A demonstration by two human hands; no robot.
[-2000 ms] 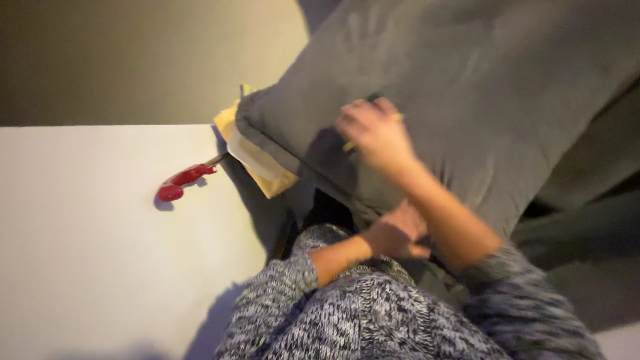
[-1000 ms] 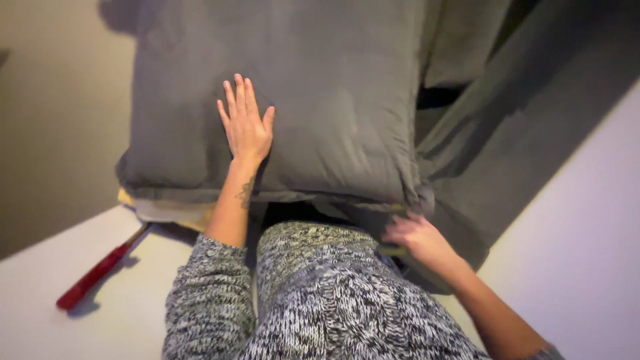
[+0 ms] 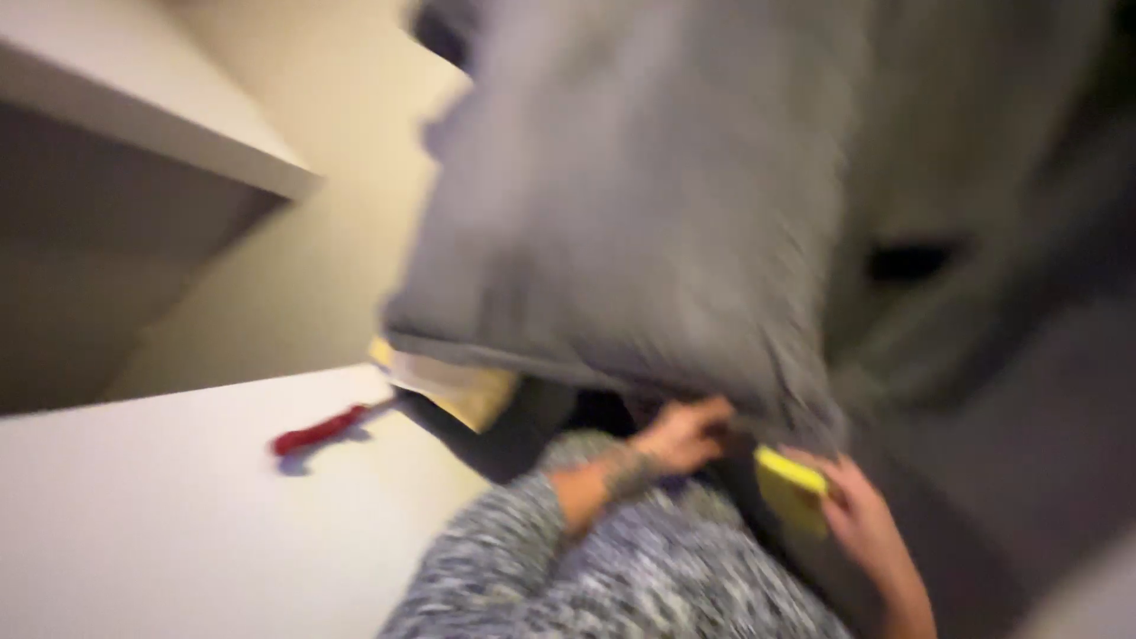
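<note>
A large grey fabric cushion fills the upper middle of the blurred view. My left hand is at its near edge, fingers bent against the fabric; whether it grips the edge I cannot tell. Close by on the right, my right hand holds a flat yellow object, perhaps a sponge or scraper, just below the cushion's near right corner.
A red-handled tool lies on a white surface at the left, its tip near a yellow and white packet under the cushion's left corner. More grey fabric extends on the right. A white ledge juts in at upper left.
My left hand has left the top of the cushion, where it lay flat, and moved to the near edge beside my right hand. The view has shifted, with more showing at the left.
</note>
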